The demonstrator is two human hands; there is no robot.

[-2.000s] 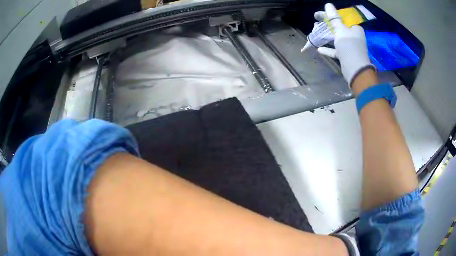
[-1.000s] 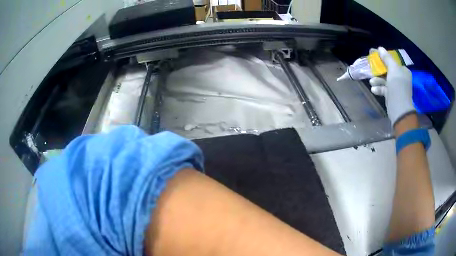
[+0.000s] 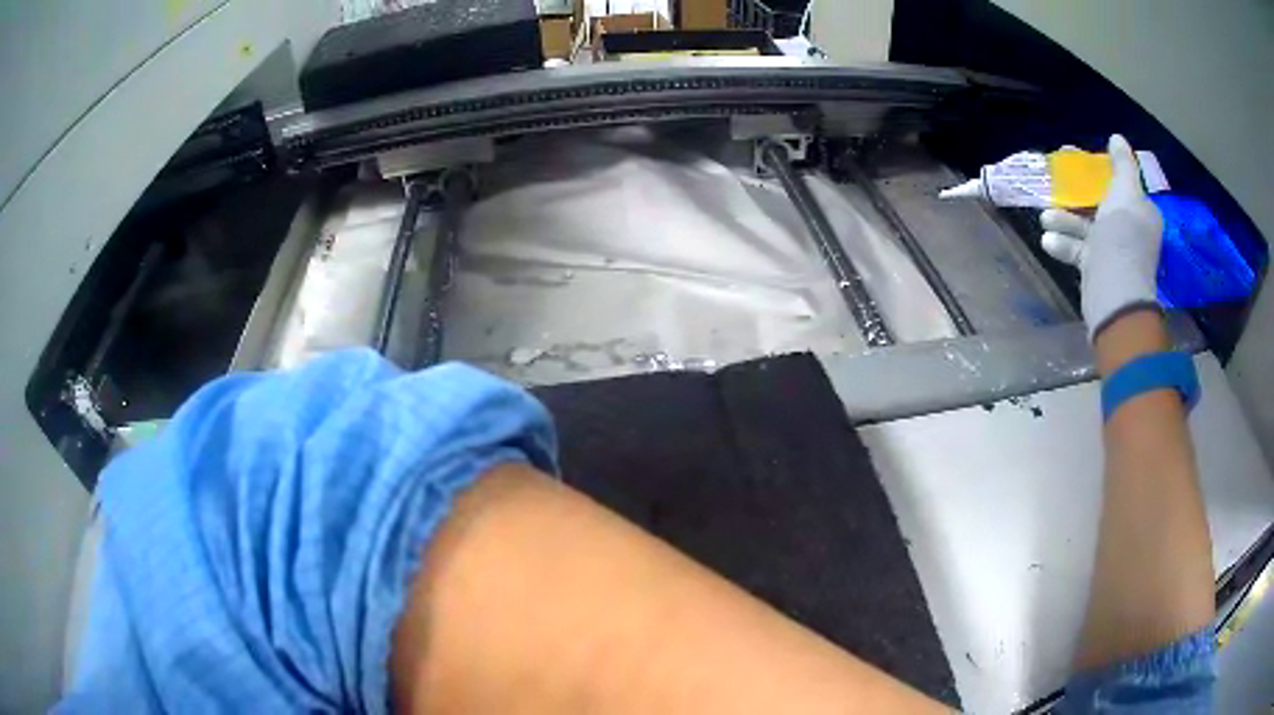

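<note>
My right hand (image 3: 1122, 259), in a whitish knit glove with a blue band at the wrist, holds a yellow and white squeeze tube (image 3: 1027, 182) at the upper right. The tube lies about level, and its thin white nozzle points left over the machine opening, touching nothing. My left forearm crosses the bottom of the picture from left to right, over a dark mat (image 3: 727, 475) on the sill. My left hand is out of the picture past the bottom edge.
A dark toothed rail (image 3: 629, 105) spans the far side of the opening. Paired dark rods (image 3: 824, 245) run inward over wrinkled silvery sheeting (image 3: 601, 238). A black block (image 3: 419, 56) stands behind the rail. A pale sill (image 3: 964, 384) borders the near side. A bright blue surface is behind my right hand.
Since the earliest frame, the view has shifted, showing more of the far side. Over the last second, the tube has turned from tilted nozzle-down to nearly level, still in my right hand.
</note>
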